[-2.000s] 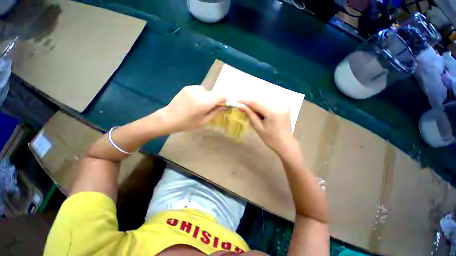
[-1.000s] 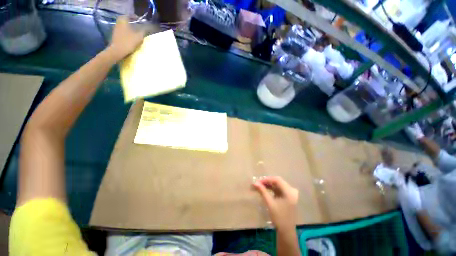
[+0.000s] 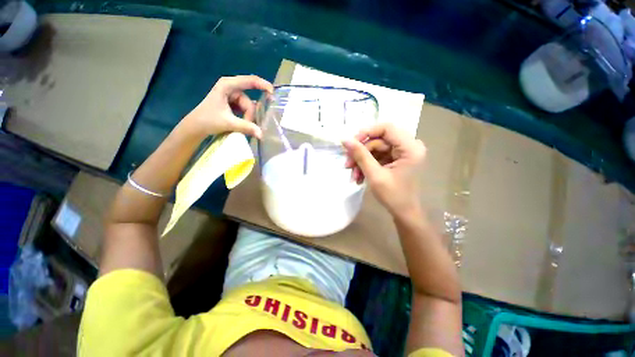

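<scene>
A clear glass jar (image 3: 313,199) with solid white material in its lower half stands in front of me, partly over the cardboard mat. A thin grey upright line shows inside it. My left hand (image 3: 233,108) grips the jar's upper left wall and also holds a curled yellow and white label sheet (image 3: 202,178) hanging below it. My right hand (image 3: 386,164) has its fingertips at the jar's right wall, above the white; whether a sticker is between them is too small to tell. A white sheet (image 3: 407,108) lies behind the jar.
The brown cardboard mat (image 3: 508,209) with tape bands extends right. A stained cardboard sheet (image 3: 104,84) lies left. Another part-filled jar (image 3: 553,80) is at the far right, one (image 3: 15,28) at the upper left. A green crate (image 3: 557,324) is low right, a cardboard box (image 3: 90,209) low left.
The jar is now in front of me. My left hand has come back from the far side with the label sheet. My right hand has moved from the mat to the jar.
</scene>
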